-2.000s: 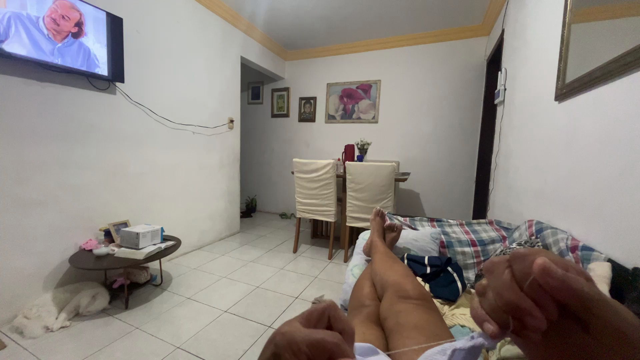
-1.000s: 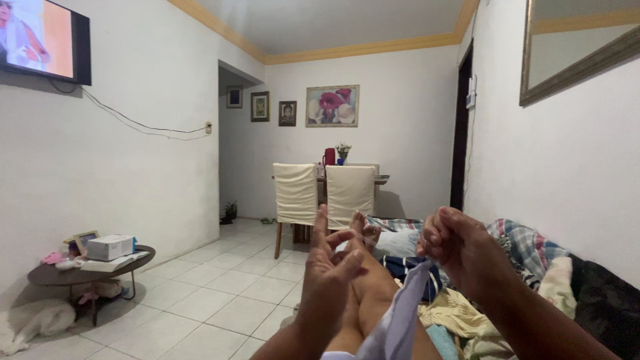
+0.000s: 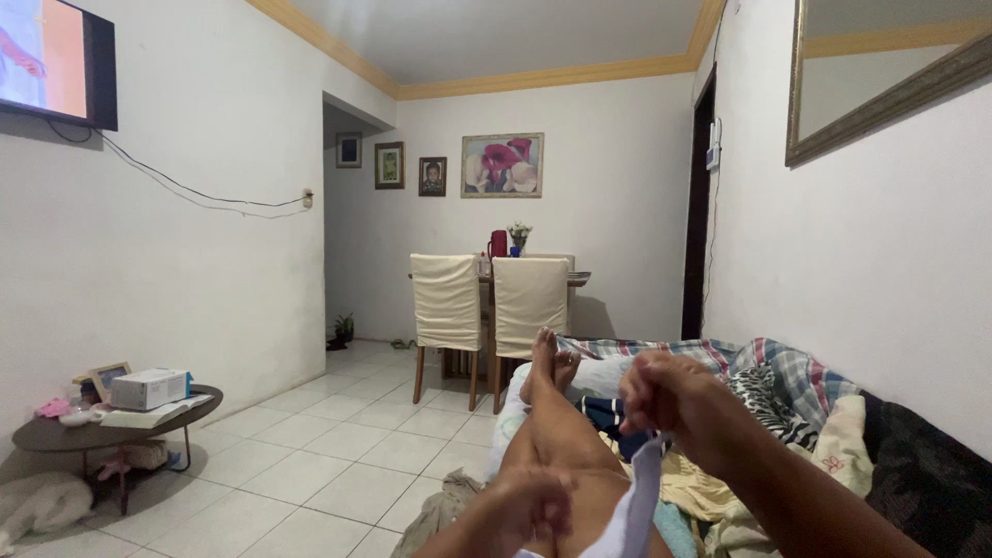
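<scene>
My right hand [image 3: 670, 399] is raised over the sofa with its fingers closed on the upper end of a white cloth strip [image 3: 639, 496]. The strip hangs from these fingers down to the bottom edge of the view. Lower and to the left, my left hand [image 3: 535, 504] is blurred, its fingers curled above my thigh. A thin pale thread seems to show below its fingertips, but what it holds is not clear. My bare legs [image 3: 570, 438] stretch out along the sofa, crossed at the ankles.
Yellow cloth [image 3: 697, 484], a navy cloth [image 3: 604, 415] and a plaid cover [image 3: 810, 372] lie on the sofa. A round low table [image 3: 46, 438] at the left bears a white box [image 3: 151, 387]. A white furry animal [image 3: 43, 504] lies beneath it. Covered chairs [image 3: 446, 302] stand at the dining table.
My left hand, raised with fingers spread one second ago, is now lower and curled. The white cloth now hangs more in sight below my right hand.
</scene>
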